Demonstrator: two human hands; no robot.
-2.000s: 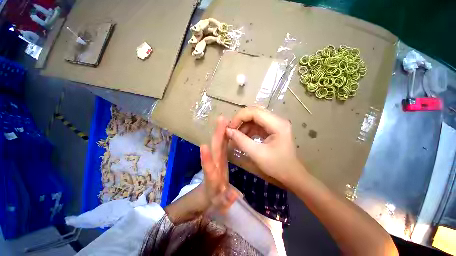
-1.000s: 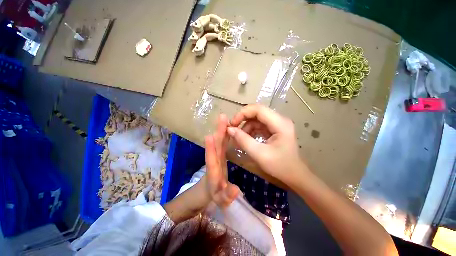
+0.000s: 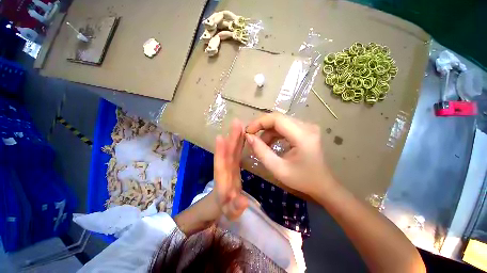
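Observation:
My left hand point(image 3: 229, 170) is raised on edge over the lap, fingers extended and palm turned toward my right hand; it is slightly blurred. My right hand point(image 3: 291, 152) has thumb and index fingertips together, touching the left fingers. Whether something tiny is between them cannot be seen. Beyond the hands lies a cardboard pad point(image 3: 243, 74) with a round white spot point(image 3: 259, 80). A loose pile of yellow-gold rings point(image 3: 360, 72) lies to the right, beside a thin tan stick point(image 3: 324, 103). Beige moulded figures point(image 3: 219, 36) with rings on their ends lie at the pad's upper left.
A blue crate point(image 3: 96, 160) of beige figures and white wrapping stands left of the lap. The left cardboard point(image 3: 128, 80) bears a second pad point(image 3: 109, 40) with a stick and a small painted piece point(image 3: 151, 48). A pink-red holder point(image 3: 455, 109) lies far right on metal.
Both hands stay together in nearly the same place. The left fingers have shifted slightly and look more blurred. The bench view has shifted a little.

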